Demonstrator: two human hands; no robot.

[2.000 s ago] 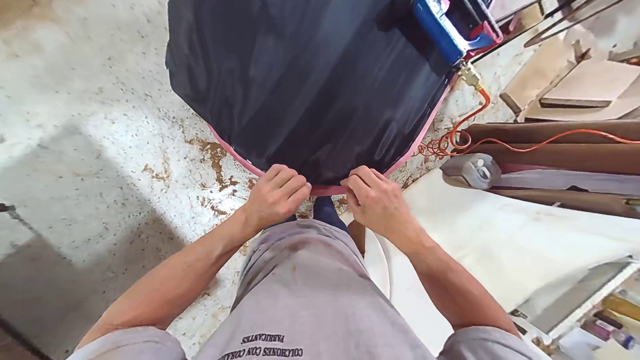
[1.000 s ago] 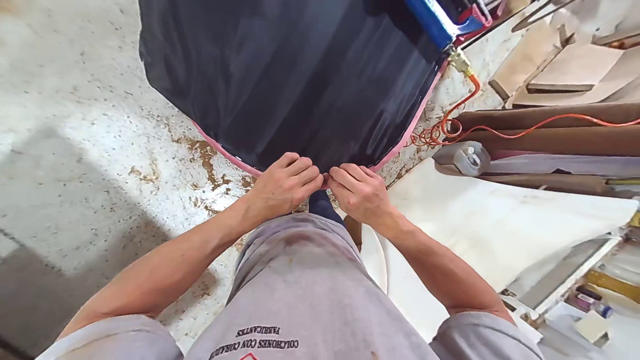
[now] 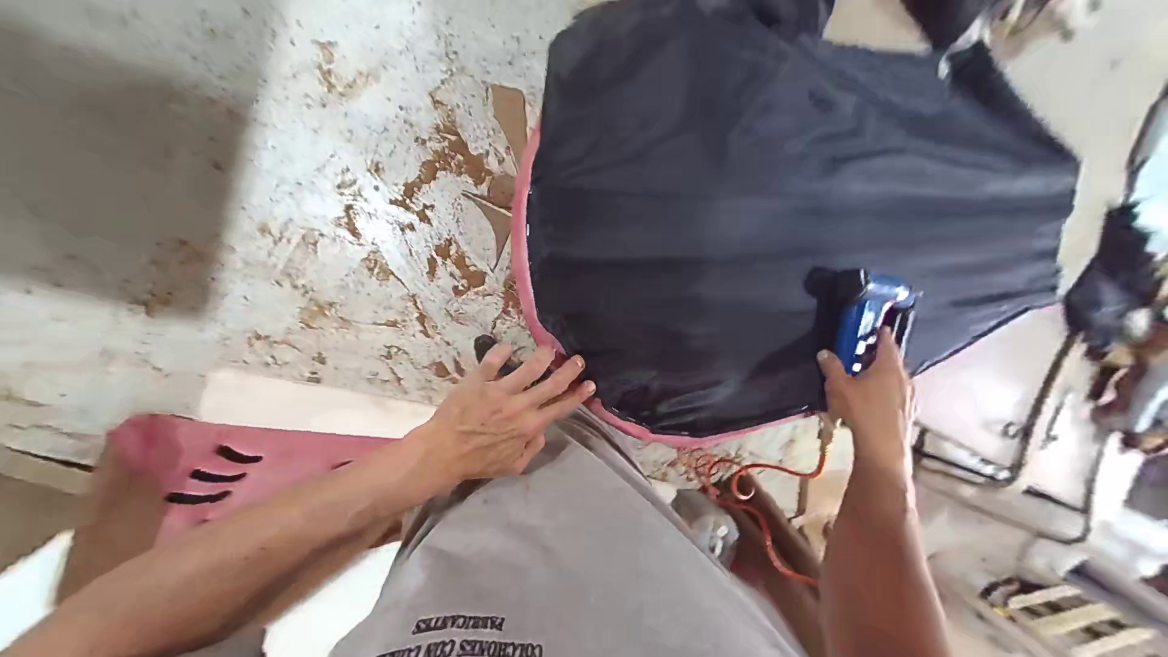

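Observation:
Black fabric (image 3: pixel 712 210) is spread over a broad, rounded upholstered piece whose edge shows a pink border (image 3: pixel 522 237). My left hand (image 3: pixel 511 406) rests on that border at the lower left, fingers spread, holding nothing that shows. Over the right part of the black fabric, my right hand (image 3: pixel 871 388) grips a blue pneumatic staple gun (image 3: pixel 876 319). An orange coiled air hose (image 3: pixel 776 470) runs down from the tool's handle. The tool's nose points away from me, and whether it touches the fabric I cannot tell.
A pink upholstered piece with black slits (image 3: pixel 274 456) lies at the lower left. Scraps of brown material (image 3: pixel 509 119) litter the stained floor (image 3: pixel 365 228). A grey roll (image 3: pixel 707 525) is below the fabric's edge. Metal-framed items (image 3: pixel 1013 465) stand at the right.
Both hands were together on the near edge; now they are apart. My right hand has taken hold of the blue staple gun, which lay on the fabric before. The view has turned strongly.

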